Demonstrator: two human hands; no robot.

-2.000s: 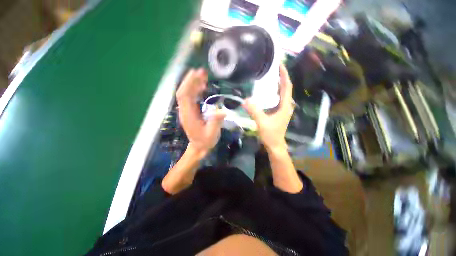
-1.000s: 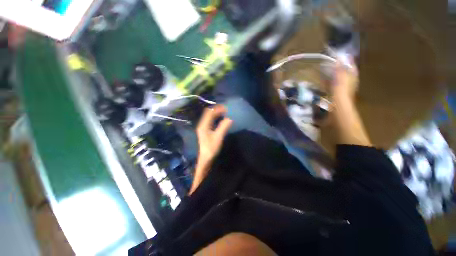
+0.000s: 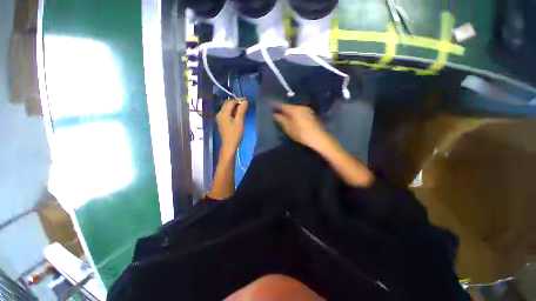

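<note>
Three white camera bodies with black ball heads stand in a row at the bench's front edge: a left one (image 3: 223,32), a middle one (image 3: 267,32) and a right one (image 3: 314,36). Their tops are cut off by the upper rim. A white pigtail cable (image 3: 212,75) hangs from the left camera down to my left hand (image 3: 231,120), whose fingertips pinch its end. The other two pigtails (image 3: 276,70) hang free. My right hand (image 3: 298,122) is blurred below the middle pigtail, fingers pointing left; I cannot tell whether it holds anything.
The green conveyor belt (image 3: 111,214) with metal edging runs along the left. Yellow marking tape (image 3: 364,38) and a dark pointed tool (image 3: 399,16) lie on the green bench. A large brown carton (image 3: 491,188) stands at the right, beside my lap.
My right hand has come back from the carton to the space below the cameras. My left hand has reached the left camera's pigtail end. The view has turned, with the cameras now upright at the top.
</note>
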